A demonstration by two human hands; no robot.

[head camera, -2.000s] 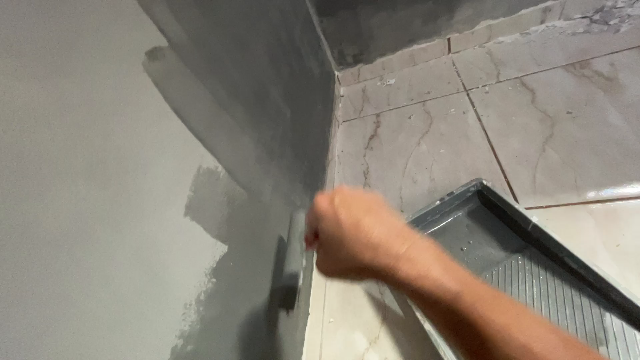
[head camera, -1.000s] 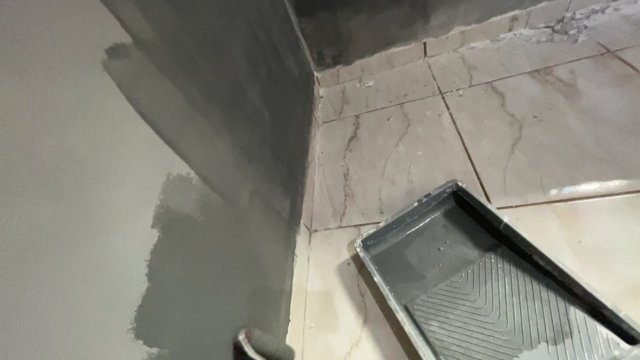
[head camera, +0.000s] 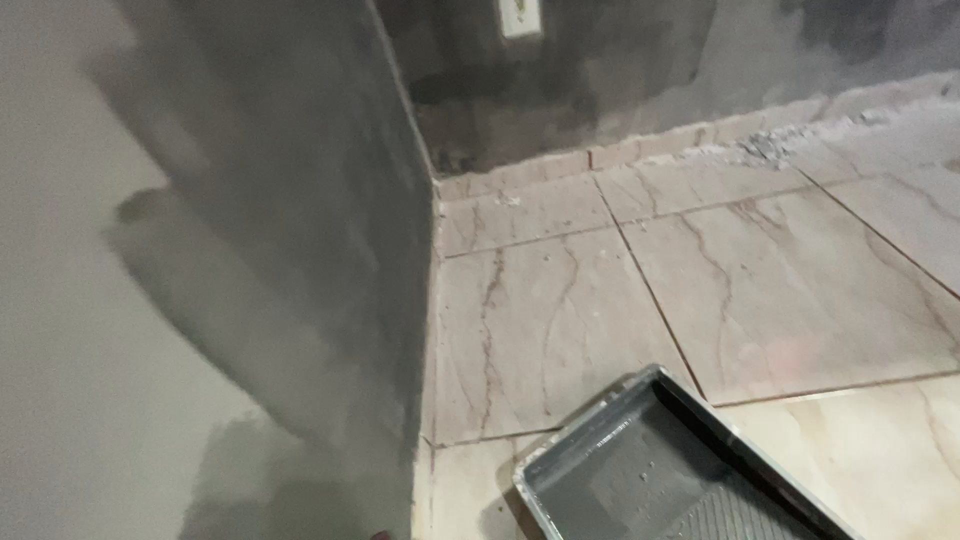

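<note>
At the bottom edge, a tiny reddish bit that looks like a fingertip of my right hand point(head camera: 381, 535) shows beside the foot of the left wall; whatever that hand holds is hidden. My left hand is out of view. Wet-looking dark grey paint covers part of the left wall point(head camera: 322, 247), with an uneven border against its lighter grey area point(head camera: 67, 322). A paint tray point(head camera: 592, 409) lies on the floor to the right, cut off by the lower edge. Grey paint and droplets coat its well, and ribs mark its slope.
Marbled floor tiles point(head camera: 540, 322) meet a low tile skirting point(head camera: 555, 171). Crumbled grey-white debris point(head camera: 765, 146) lies along the back wall. A white electrical fitting point(head camera: 520, 19) is set in that dark, patchy wall point(head camera: 622, 82).
Two seconds ago my right hand held a small paint roller against the lower left wall; hand and roller have since dropped toward the bottom edge. The view now takes in more of the back wall.
</note>
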